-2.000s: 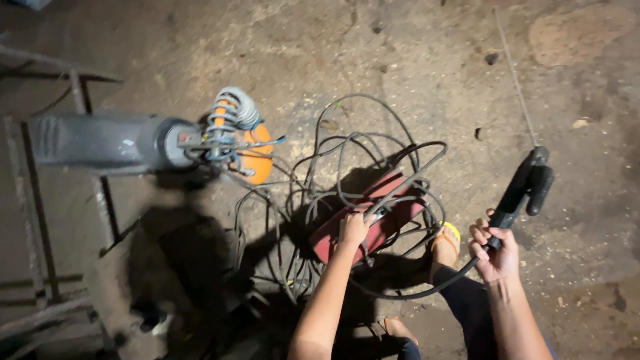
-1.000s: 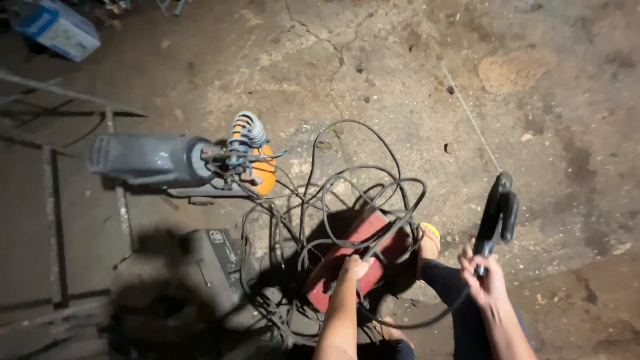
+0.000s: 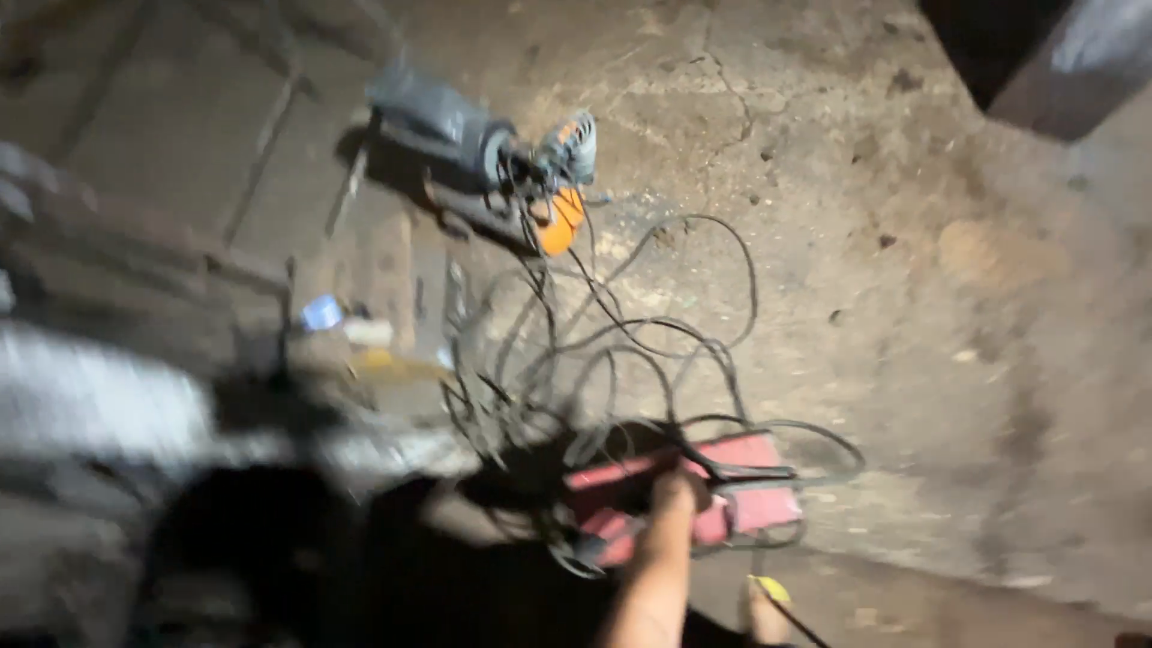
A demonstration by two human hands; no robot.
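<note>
My left hand (image 3: pixel 677 490) is on top of a red metal case (image 3: pixel 765 506), at its middle, where a handle or cable lies; blur and shadow hide the fingers, so its grip is not clear. Tangled black cables (image 3: pixel 751 297) loop over the case and across the floor above it. My right hand is out of view. A black cable (image 3: pixel 801 625) runs down out of the frame beside my foot in a yellow-strapped sandal (image 3: pixel 769 589).
A grey cylindrical tank or machine (image 3: pixel 432 117) lies at the upper left, with a coiled hose (image 3: pixel 580 148) and an orange part (image 3: pixel 562 222). Metal bars (image 3: pixel 261 144) stand on the left. A grey block-like object (image 3: pixel 1071 72) juts in at the top right.
The view has swung and is blurred. My right hand, earlier holding a black electrode holder with a rod, has left the frame. My left hand remains at the red case, which now appears turned.
</note>
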